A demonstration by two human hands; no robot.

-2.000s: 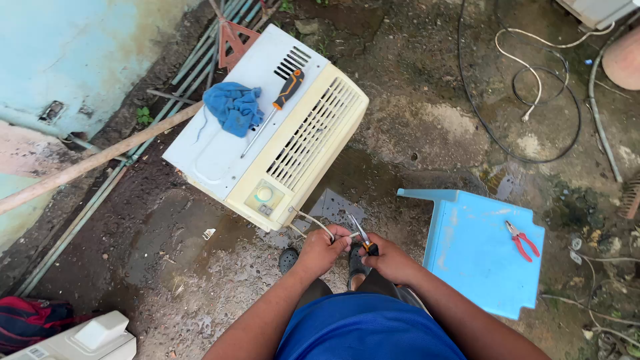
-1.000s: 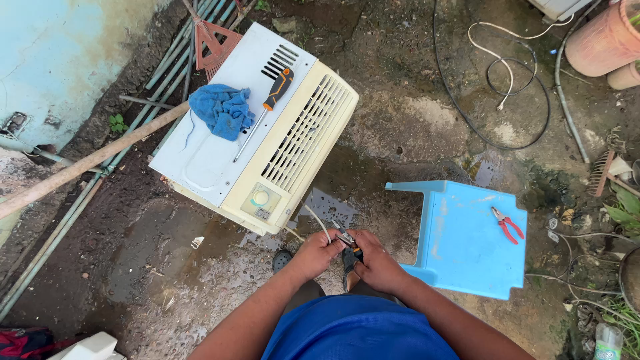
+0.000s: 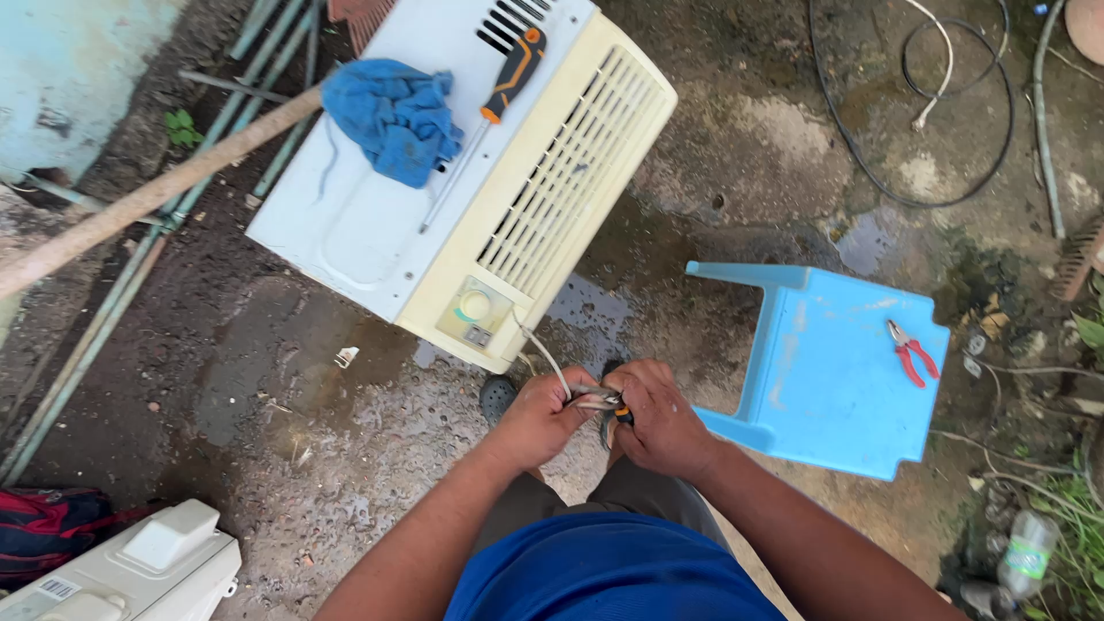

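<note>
A window air conditioner (image 3: 552, 164) with a cream front grille stands ahead of me, and a pale power cord (image 3: 545, 349) runs from its lower corner to my hands. My left hand (image 3: 543, 414) grips the cord near its end. My right hand (image 3: 660, 414) is closed on a small cutting tool (image 3: 619, 407) with a black and orange handle; its metal jaws meet the cord between my hands. Fingers hide most of the tool, so its kind is unclear. On the unit's white casing lie a screwdriver (image 3: 509, 82) and a crumpled blue cloth (image 3: 392, 116).
Red-handled pliers (image 3: 910, 355) lie on a light-blue plastic stool (image 3: 845, 379) at right. Black cable (image 3: 1007, 129) is coiled on wet concrete. A wooden pole (image 3: 172, 185) and pipes (image 3: 95, 345) lean at left. A white appliance housing (image 3: 147, 561) and a backpack (image 3: 52, 526) are at lower left.
Both hands stay together at the cord, with the tool's jaws now less visible than two seconds ago. The view has shifted a little.
</note>
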